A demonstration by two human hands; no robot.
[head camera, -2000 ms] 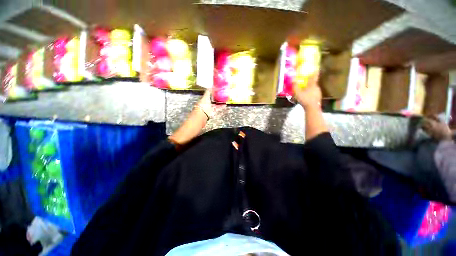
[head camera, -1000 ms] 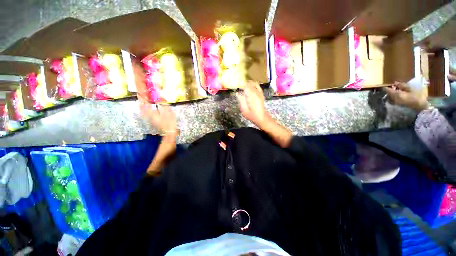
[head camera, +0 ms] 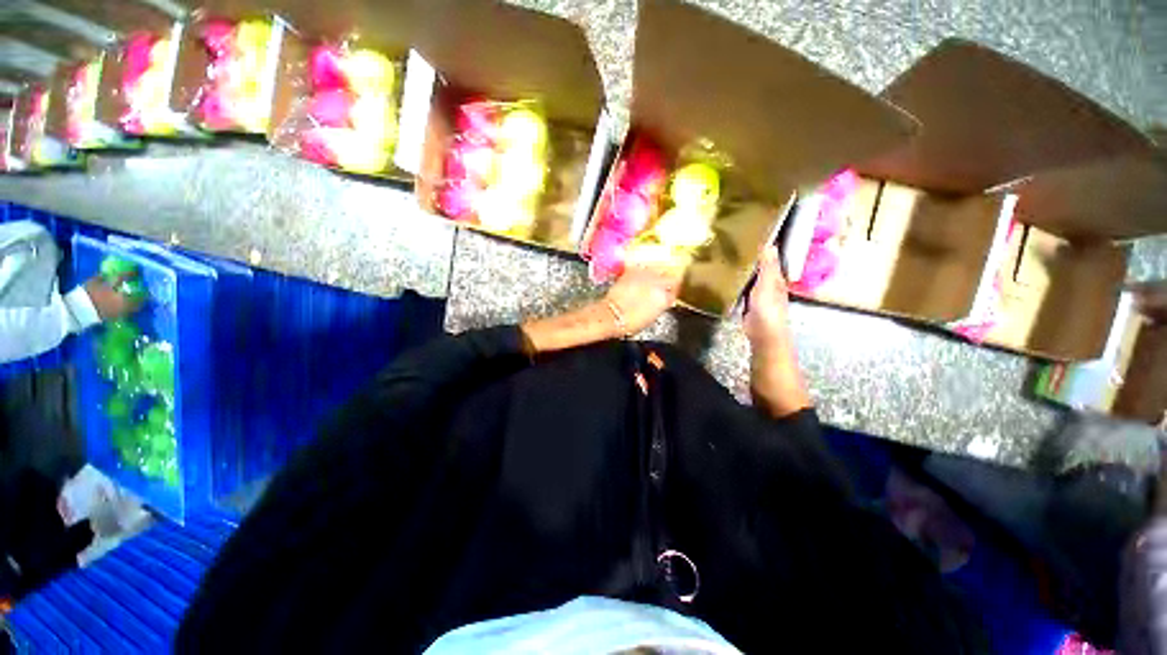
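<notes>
An open display box (head camera: 731, 262) stands in front of me, slightly turned, its brown lid raised. Pink bagged pieces (head camera: 630, 211) and yellow bagged pieces (head camera: 692, 205) lie in its left part; bare brown card shows on the right. My left hand (head camera: 644, 297) is at the box's front edge, its fingers against the lower yellow pieces; whether it grips them is unclear. My right hand (head camera: 768, 307) is upright at the box's right side wall, with its fingers on that wall.
Filled boxes (head camera: 499, 173) run left. Boxes right (head camera: 934, 256) show pink pieces and brown card. The speckled worktop (head camera: 512, 282) runs in front. Lower left, another person's hand (head camera: 109, 301) is over green bagged pieces (head camera: 134, 397) in a blue crate (head camera: 192, 384).
My left hand has moved right to the yellow pieces. My right hand has moved to the box's right side. The box now sits at an angle. Another person's hand has appeared at the green pieces.
</notes>
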